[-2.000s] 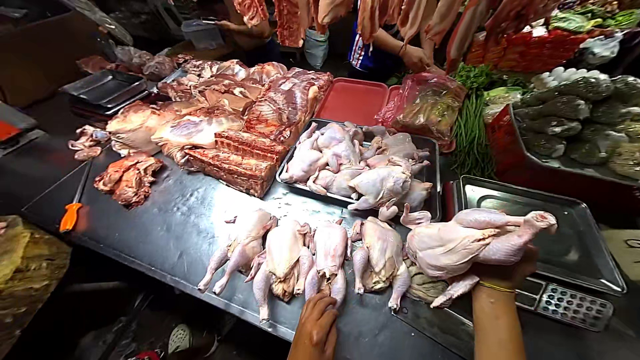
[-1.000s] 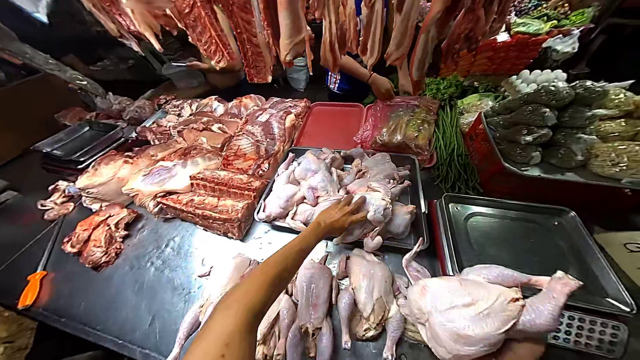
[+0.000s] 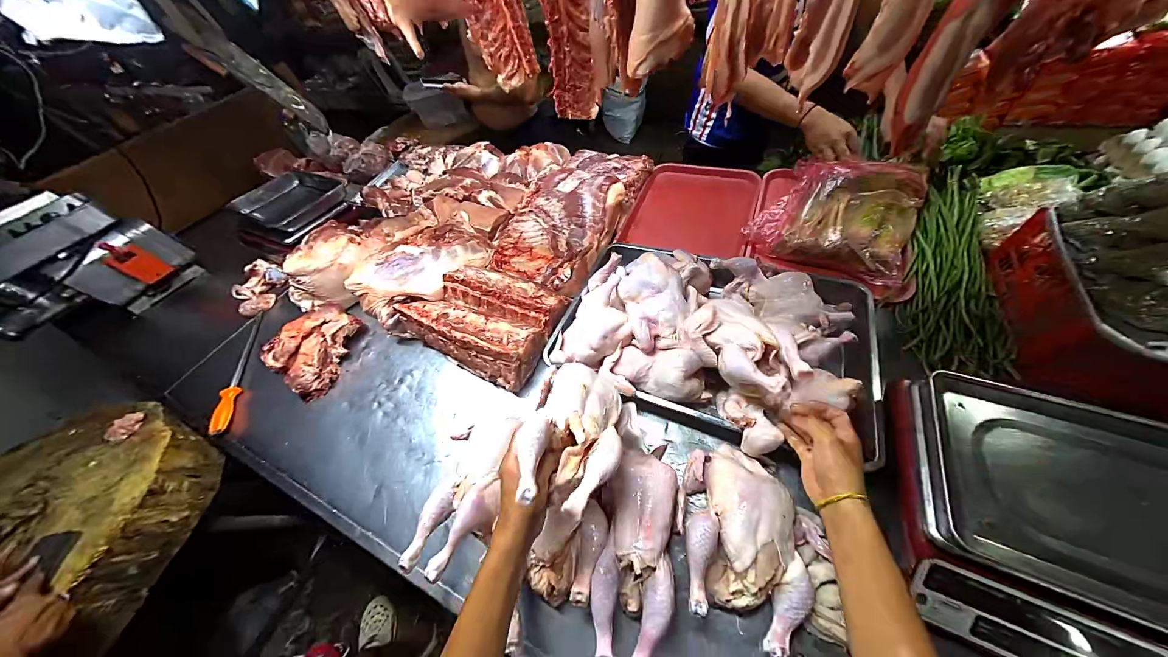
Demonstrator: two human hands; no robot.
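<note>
My left hand [image 3: 529,470] grips a whole raw chicken [image 3: 584,406], raised over the row of chickens at the front of the metal counter. My right hand [image 3: 824,438], with a yellow band at the wrist, touches a chicken at the near right corner of a metal tray [image 3: 878,365]; whether its fingers grip it is hard to tell. Several plucked chickens [image 3: 657,310] are piled in that tray. In the front row, one chicken [image 3: 748,520] lies between my forearms, another [image 3: 639,520] beside it, and one [image 3: 470,493] left of my left hand.
Cut meat slabs [image 3: 493,319] cover the counter's back left, near an orange-handled tool [image 3: 226,409]. A scale with a steel pan [image 3: 1058,493] stands at right, below green beans [image 3: 958,274]. Meat [image 3: 570,55] hangs overhead. Another person's hand [image 3: 32,611] is by a chopping block [image 3: 137,511]; a person's arm [image 3: 803,114] reaches in behind.
My left hand has moved from the tray to the front row and now holds up a chicken. The large chicken my right hand held at the right is no longer in it; that hand is at the tray.
</note>
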